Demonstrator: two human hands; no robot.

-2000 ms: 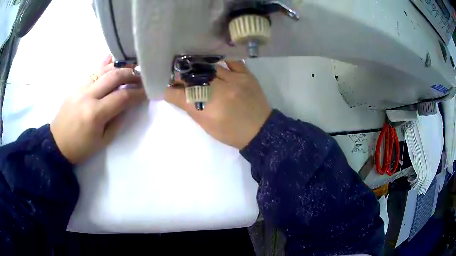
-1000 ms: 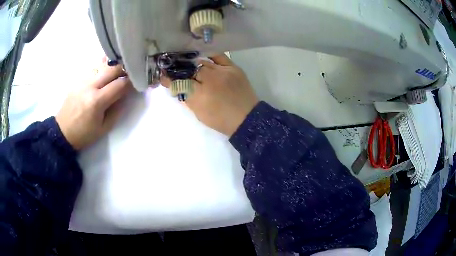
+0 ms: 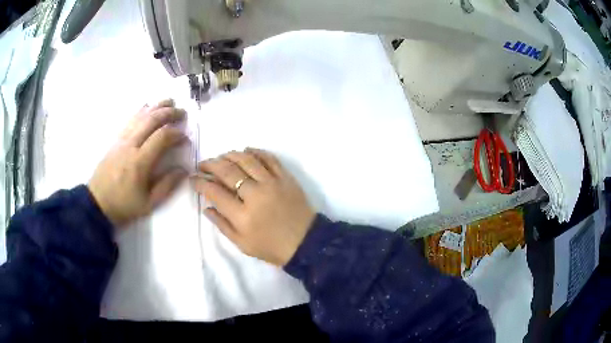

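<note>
A white fabric panel [image 3: 348, 120] covers the machine table under the needle area, with a thin straight seam line [image 3: 199, 137] running from the presser foot [image 3: 196, 90] towards me. My left hand [image 3: 141, 164] lies on the panel left of the seam, fingers bent and slightly apart, holding nothing visible. My right hand [image 3: 258, 204], with a ring, lies on the panel right of the seam. Its fingertips are at the seam near my left thumb. Whether they pinch the cloth is hidden. The sewing machine [image 3: 321, 17] with JUKI lettering stands above the panel.
Red-handled scissors [image 3: 492, 164] and a small flat brown-grey piece [image 3: 464, 184] lie right of the panel. Stacked white pieces [image 3: 546, 154] are further right. Below the table edge are an orange-brown wrapped bundle [image 3: 492, 231] with loose white cloth [image 3: 506, 281] and a printed sheet [image 3: 581, 258].
Both hands have moved from beside the presser foot; my right hand is now nearer me. The panel now spreads right under the machine arm, and the seam line shows. The camera view has shifted.
</note>
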